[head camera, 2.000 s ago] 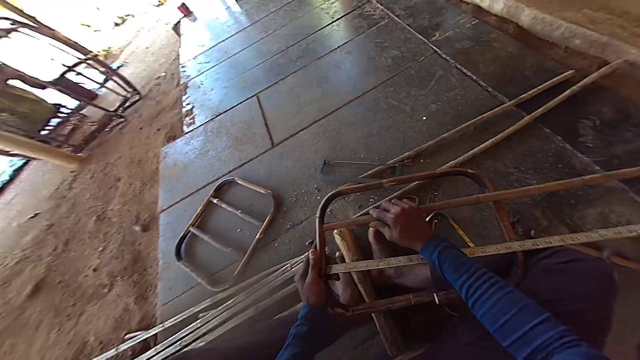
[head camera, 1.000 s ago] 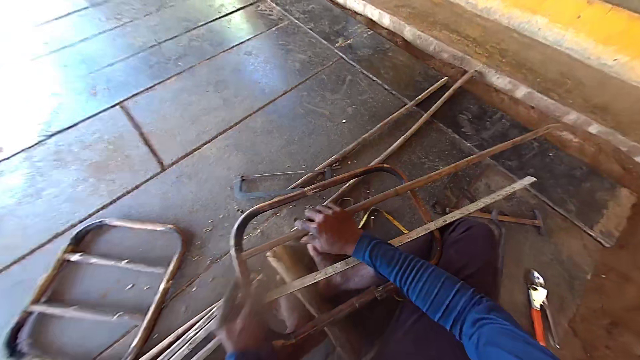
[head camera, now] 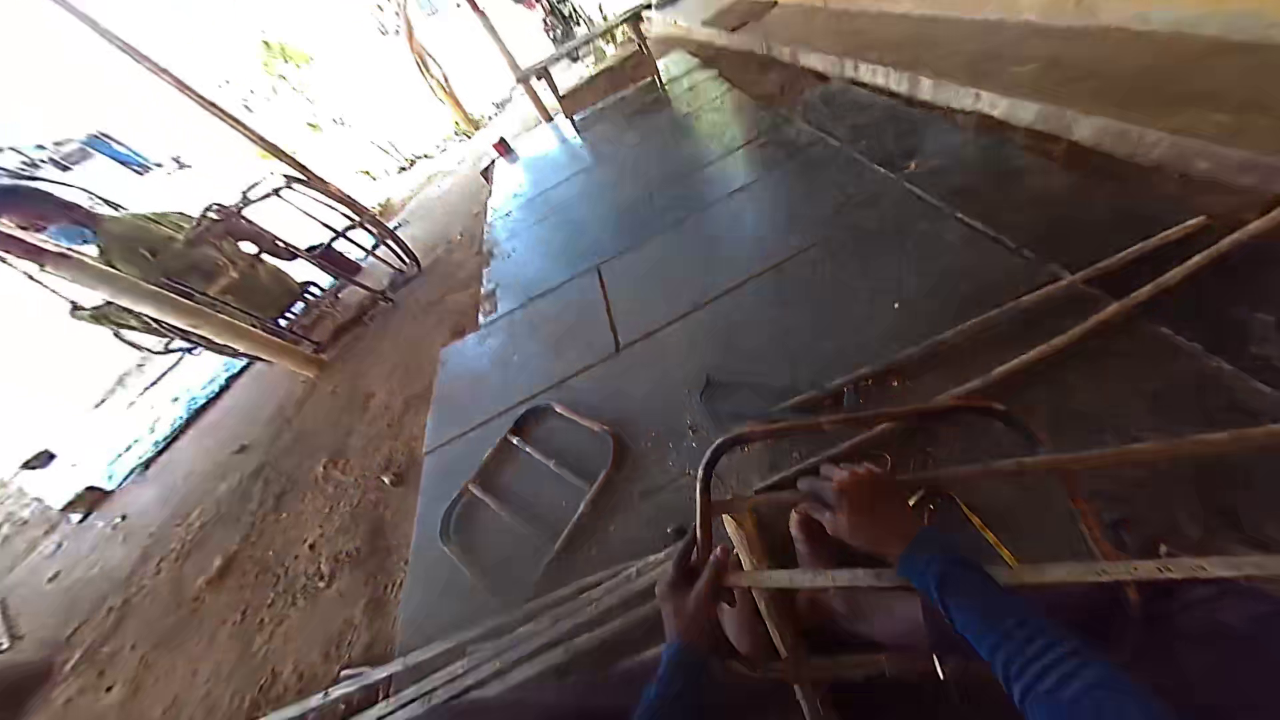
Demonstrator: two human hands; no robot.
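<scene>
A large frame of bent cane with rounded corners lies over my lap and feet. My left hand grips its left side bar near the end of a flat marked strip, which looks like a long ruler. My right hand rests inside the frame on a cane crosspiece, its fingers curled; whether they close around it is hard to tell. Under the frame stands a split piece of wood, beside my bare feet. A yellow strip lies right of my right hand.
A smaller cane frame with two crossbars lies on the slab floor at left. Long poles stretch to the upper right, and a bundle of canes runs to the lower left. Beyond the dirt strip, a person sits behind a pole.
The view has swung left and up since one second ago. Both hands stay at the large frame, my left at its side bar and my right inside it.
</scene>
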